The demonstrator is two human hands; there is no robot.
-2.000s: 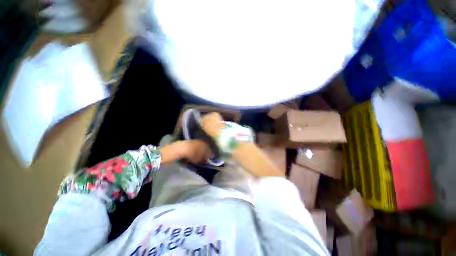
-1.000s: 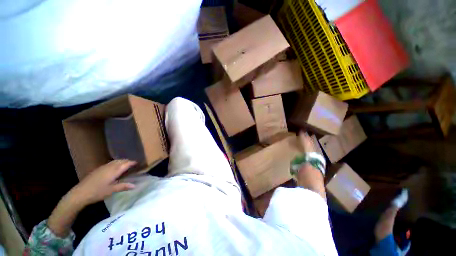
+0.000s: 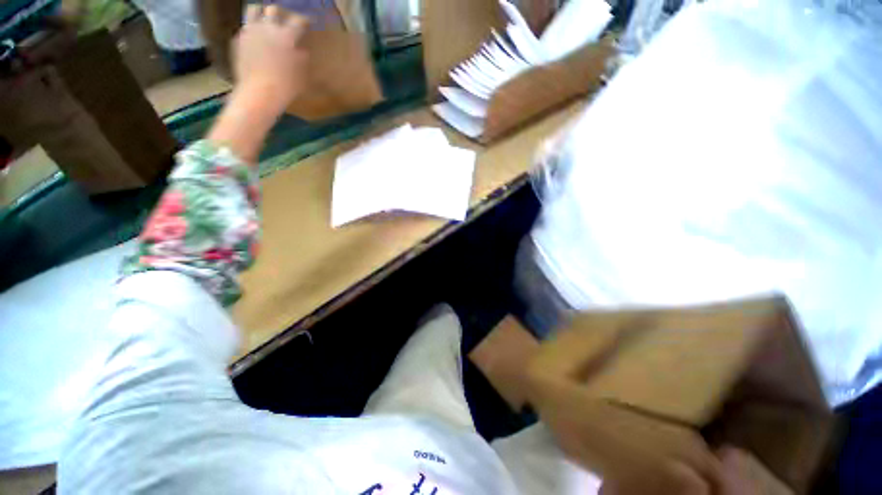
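My left hand (image 3: 271,48) is stretched to the top of the picture and grips a brown carton (image 3: 334,72) at the conveyor belt's near side. The carton is cut off by the top edge, and a bit of something grey-blue shows in it. My right hand (image 3: 677,464) is low on the right, blurred and partly cut off, holding another open brown carton (image 3: 667,353) beside the large white poly bag. The inside that shows of this carton is brown; its far part is in shadow.
White foam pads (image 3: 406,179) lie on the cardboard-covered bench (image 3: 319,261). A pad tray (image 3: 542,101) holds fanned white pads. The poly bag (image 3: 706,164) bulges at right. A tall carton (image 3: 97,116) stands on the green conveyor (image 3: 44,227). White foam sheets (image 3: 58,358) lie far left.
The view has swung left from the floor cartons to the bench. My left hand has moved from the lap carton to a carton at the conveyor. My right hand has brought up an open carton.
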